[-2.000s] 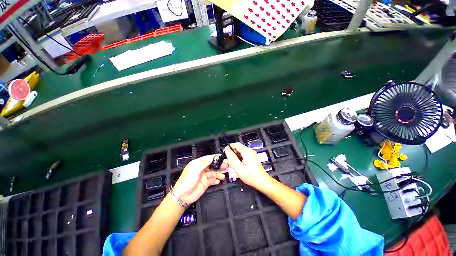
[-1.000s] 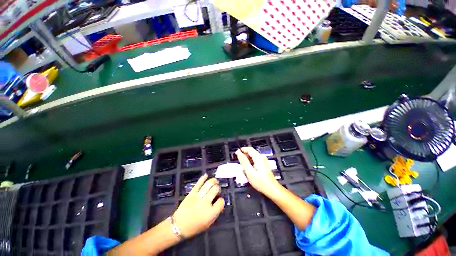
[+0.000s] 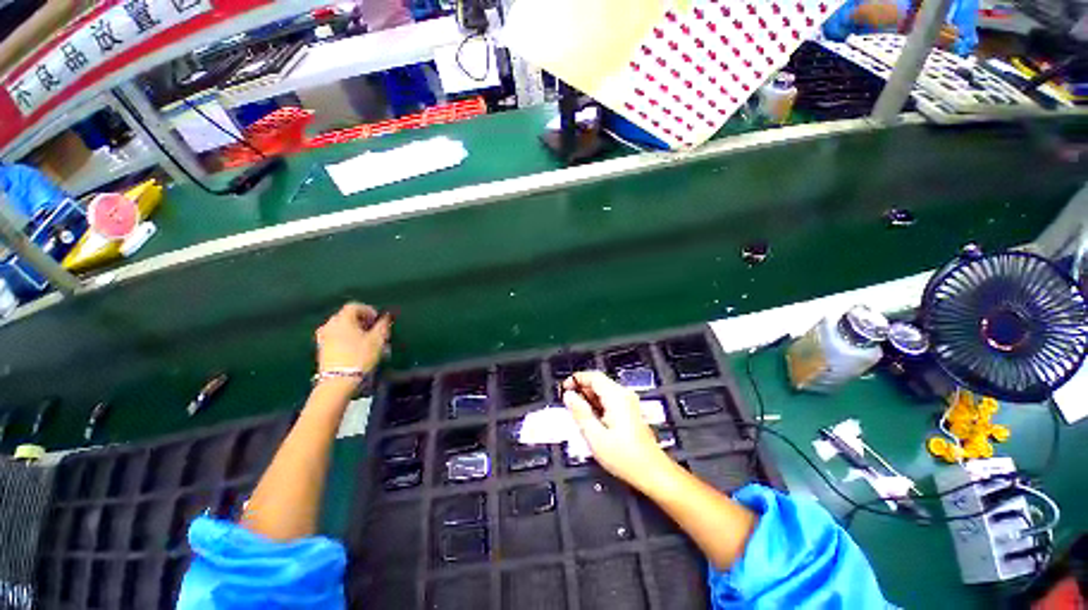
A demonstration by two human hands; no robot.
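My left hand (image 3: 351, 343) reaches over the green conveyor belt, beyond the tray's far left corner, with a small dark part (image 3: 379, 321) at its fingertips. My right hand (image 3: 611, 429) is above the black compartment tray (image 3: 573, 521), its fingers closed around a slim dark tool (image 3: 581, 391), hard to make out. A white wipe (image 3: 544, 425) lies on the tray beside the right fingers. Dark glossy units (image 3: 533, 498) lie in several tray pockets; the near pockets hold none.
A second black tray (image 3: 155, 500) lies at left. Small parts (image 3: 208, 392) lie on the belt (image 3: 513, 256) at left and right. At right are a white-labelled bottle (image 3: 838, 348), a black fan (image 3: 1006, 328), yellow finger cots (image 3: 969, 427) and a power strip (image 3: 993, 524) with cables.
My left hand has moved from the tray out to the belt, where a small part lay. My right hand stays over the tray. The belt parts have shifted right in view, partly with the camera.
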